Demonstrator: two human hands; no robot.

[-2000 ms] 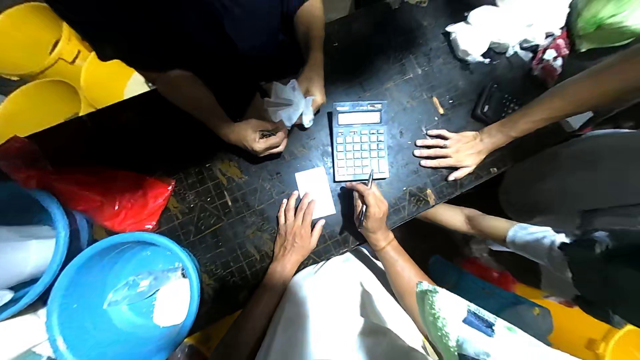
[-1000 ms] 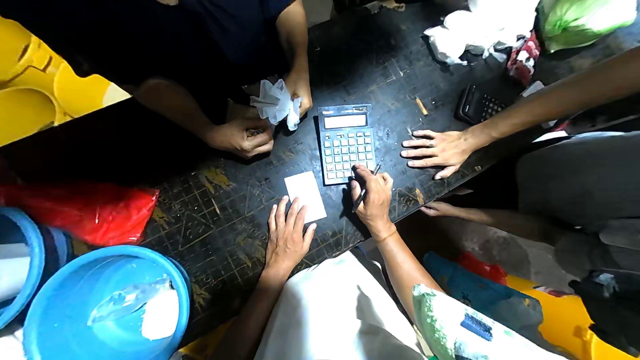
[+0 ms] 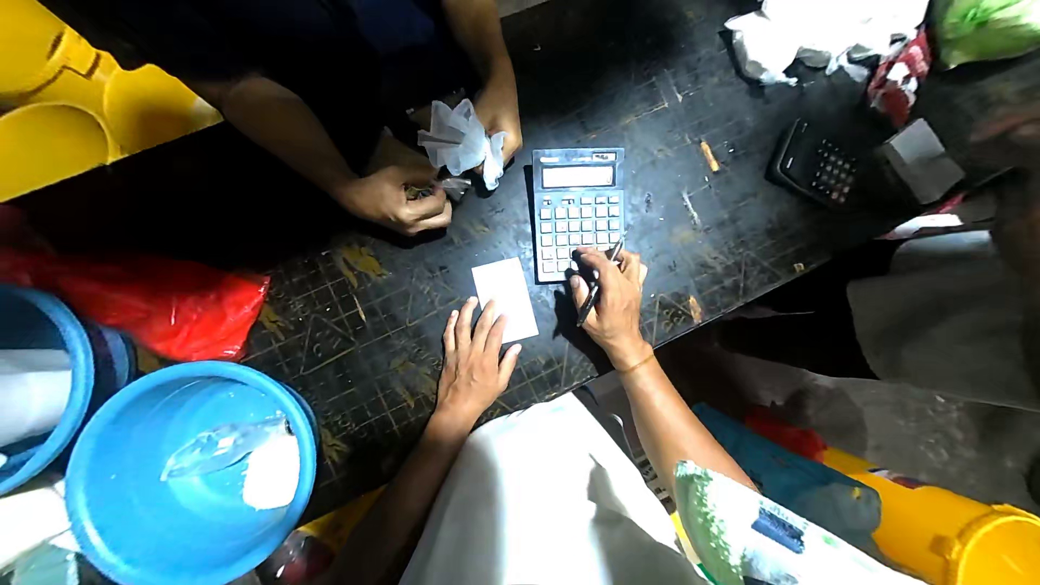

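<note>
My left hand lies flat with its fingers spread, the fingertips on the lower left edge of a small white sheet of paper. To the right of the paper, a desktop calculator with a display and light keys lies on the dark, scratched table. My right hand holds a dark pen slantwise, and its fingers are over the calculator's lower keys. Across the table, another person's hands hold a crumpled translucent plastic bag.
Blue plastic buckets and a red plastic bag are at the left. A second, black calculator, a small box, white bags and a green bag lie at the upper right. Yellow containers are below right.
The co-worker's hand that lay on the table right of the calculator has left that spot. My right hand stays by the calculator's lower keys with the pen.
</note>
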